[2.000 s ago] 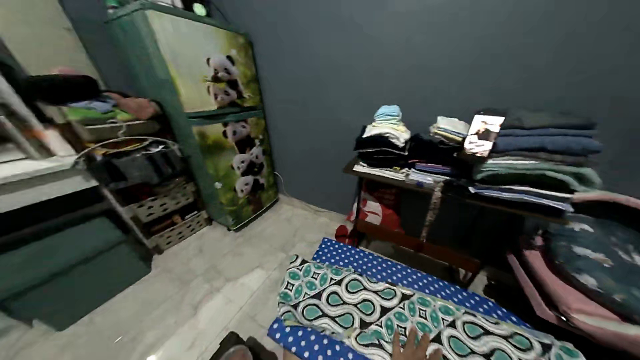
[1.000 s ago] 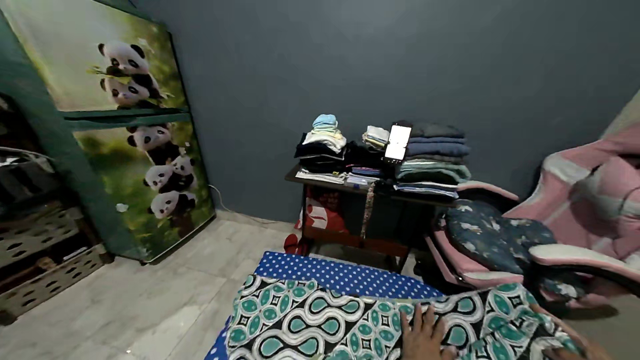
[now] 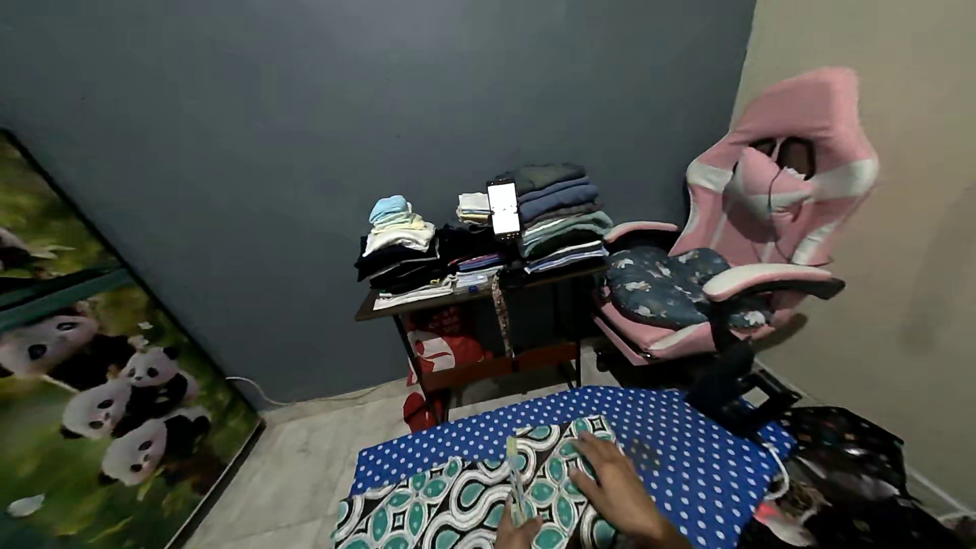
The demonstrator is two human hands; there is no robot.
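Observation:
A green, black and white patterned cloth (image 3: pixel 438 503) lies on a blue polka-dot cloth (image 3: pixel 671 457) at the bottom of the view. My right hand (image 3: pixel 621 492) rests palm down on the patterned cloth's right part, fingers apart. At the bottom edge, my left hand (image 3: pixel 520 532) is partly cut off by the frame; its thumb and a finger pinch the patterned cloth at a pale edge that runs up between the two hands. The patterned cloth's right end lies folded over, with blue dotted cloth showing beyond it.
Folded clothes (image 3: pixel 564 210) and a lit phone (image 3: pixel 504 210) are on a small table (image 3: pixel 370 309) by the wall. A pink and white gaming chair (image 3: pixel 808 137) stands right, near a black object (image 3: pixel 743 393) and dark bags (image 3: pixel 846 450). A panda-print fridge (image 3: pixel 175 404) is left.
The patterned cloth's right part, spread out to the right a second ago, is now folded inward, baring the dotted cloth. Both hands have moved with it. The view has swung right.

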